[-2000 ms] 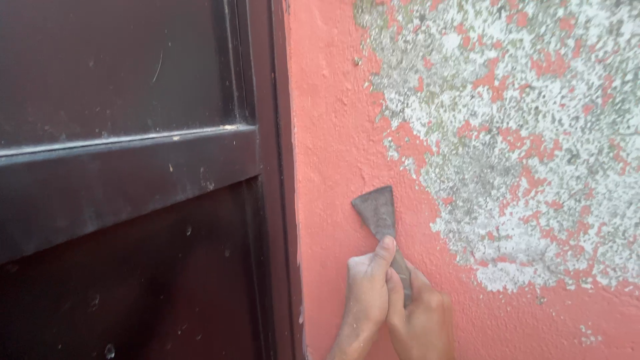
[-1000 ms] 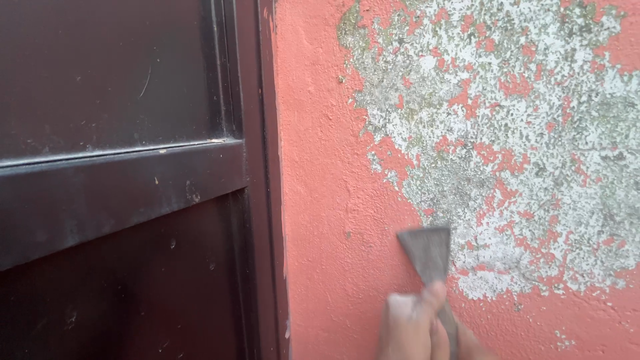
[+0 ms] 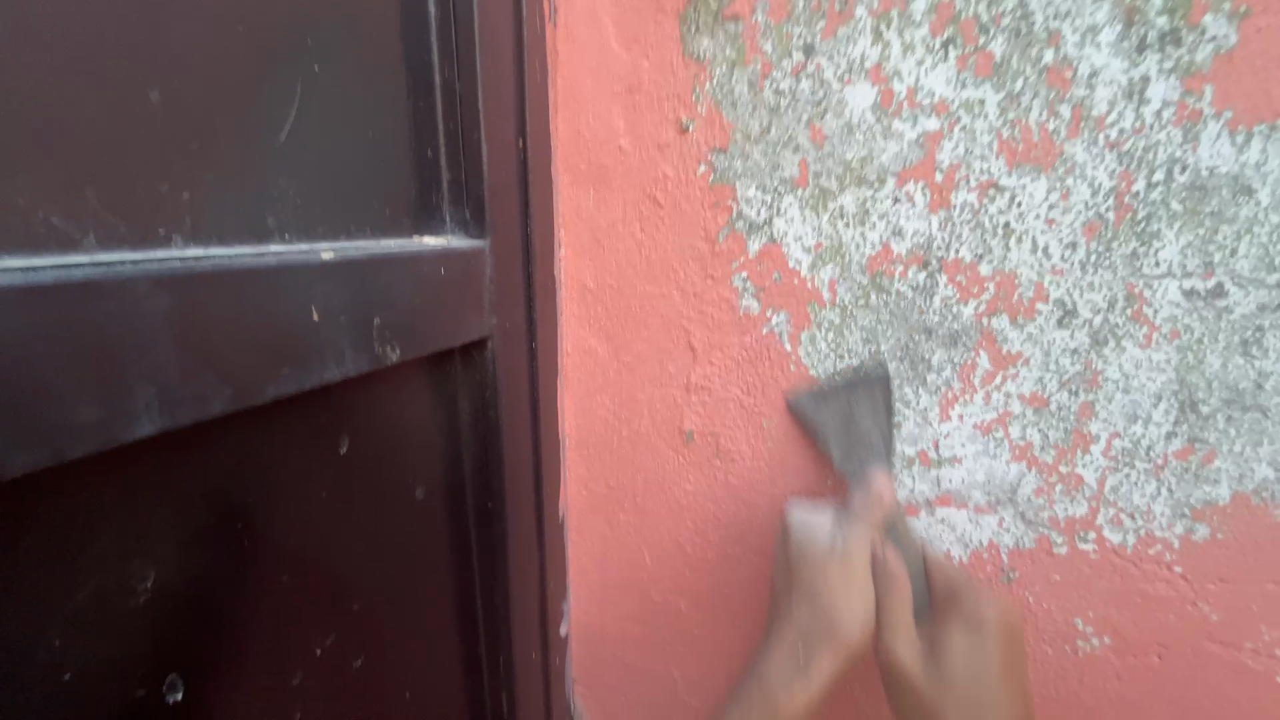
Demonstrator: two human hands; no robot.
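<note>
A metal paint scraper [image 3: 850, 420] points upward, its wide blade at the lower left border of a bare patch [image 3: 1080, 330] where white and grey plaster shows with flecks of coral paint. My left hand [image 3: 820, 600] grips the neck of the scraper just below the blade. To the right and lower, my right hand [image 3: 950, 640] is closed around the handle [image 3: 908, 570]. Both hands are blurred. Coral paint on the wall [image 3: 650, 400] surrounds the patch on its left and below.
A dark brown panelled door [image 3: 240, 340] with a raised cross rail fills the left side. Its frame [image 3: 525, 400] runs upright against the painted wall. A few small white chips mark the paint [image 3: 1090, 635] at lower right.
The scraper and both hands have moved right and up the wall from the plain coral paint, where they were two seconds ago, to the patch's edge. Both hands have kept their hold.
</note>
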